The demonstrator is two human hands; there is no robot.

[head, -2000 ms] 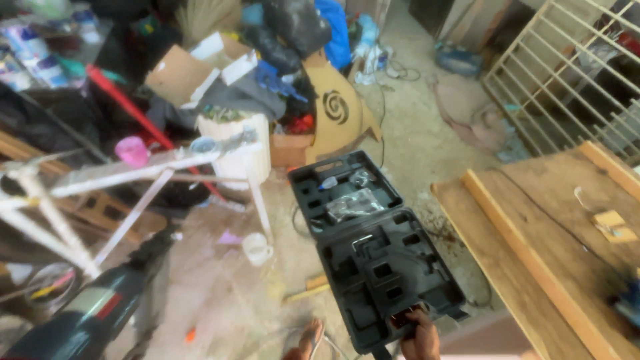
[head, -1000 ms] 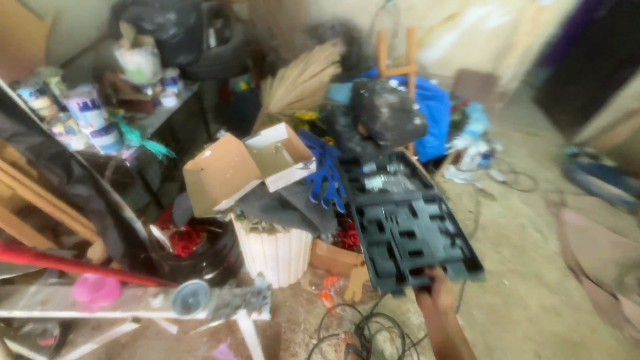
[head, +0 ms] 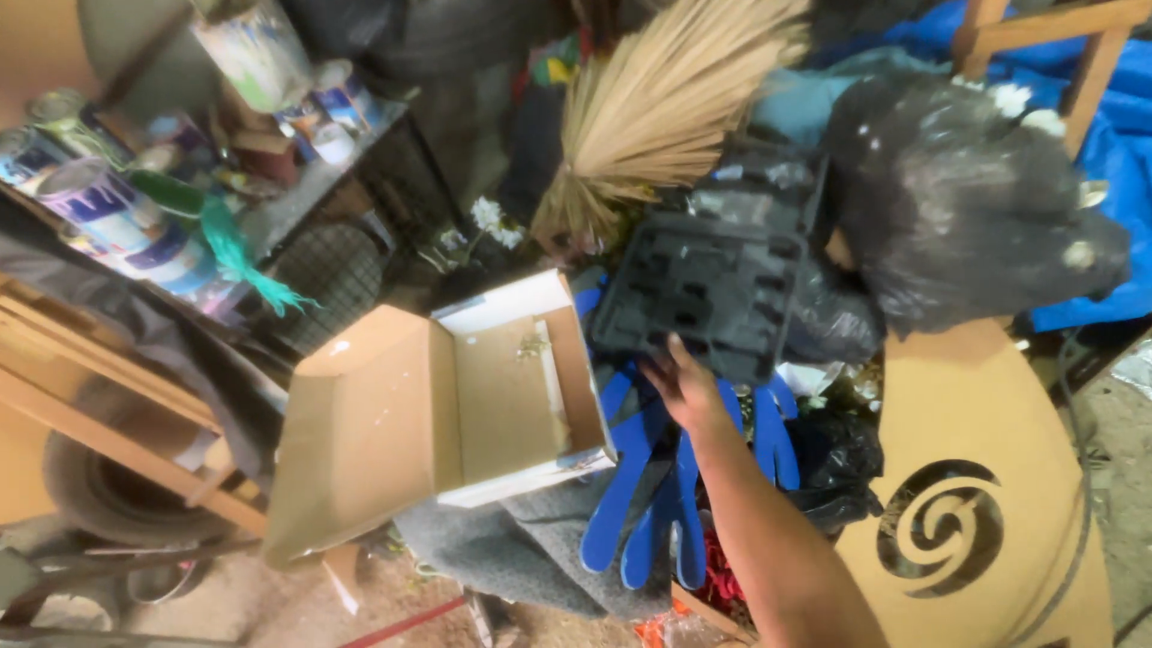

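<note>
An open black plastic tool case [head: 702, 292] lies tilted on the heap, its molded tray facing up and its far half holding clear plastic packets [head: 747, 202]. My right hand [head: 679, 382] is at the tray's near edge, fingers spread and fingertips at the rim; blur hides how firmly they touch. Just below the case hang blue cut-out pieces [head: 639, 486], partly behind my forearm. Left of it sits an open cardboard box [head: 504, 396]. My left hand is out of view.
Dried palm fronds [head: 648, 108] rise behind the case. A stuffed black plastic bag [head: 954, 207] stands to the right, above a tan board with a spiral cutout [head: 981, 450]. Paint cans [head: 117, 211] crowd a table at left. Grey cloth [head: 540, 549] hangs under the box.
My right hand has carried the open case from beside the workbench to the heap by the cardboard box. Its fingers, earlier gripping the case's edge, are now spread. The view has swung left and closer.
</note>
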